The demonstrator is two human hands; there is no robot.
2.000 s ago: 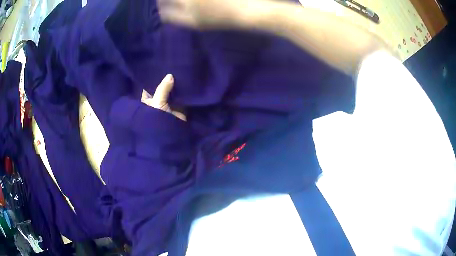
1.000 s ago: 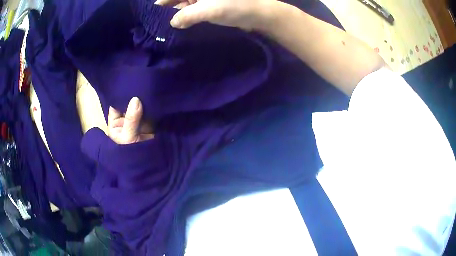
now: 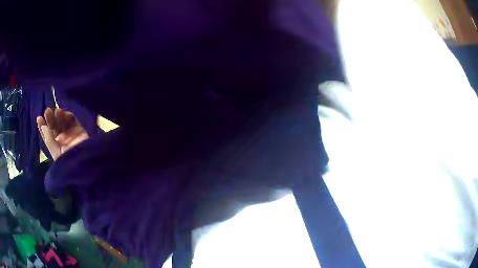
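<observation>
A purple garment (image 3: 209, 68) fills the upper and middle view, raised close to the camera, dark and blurred. Its gathered waistband cannot be made out. My left hand (image 3: 63, 133) is at the left, palm up with fingers slightly curled and apart, holding nothing. Purple cloth (image 3: 126, 183) covers my left wrist and forearm. My right hand is not in view, hidden by the raised cloth or beyond the top edge; only the white right sleeve shows.
The wood table edge (image 3: 461, 18) shows at the top right. More purple cloth hangs behind my left hand. Heaped dark, green and pink items (image 3: 55, 255) lie low at the left. A blue apron strap (image 3: 327, 225) crosses my white top.
The purple garment has been lifted towards the camera and now blocks the table. My left hand has moved left, cloth still round its wrist. My right hand has gone out of sight.
</observation>
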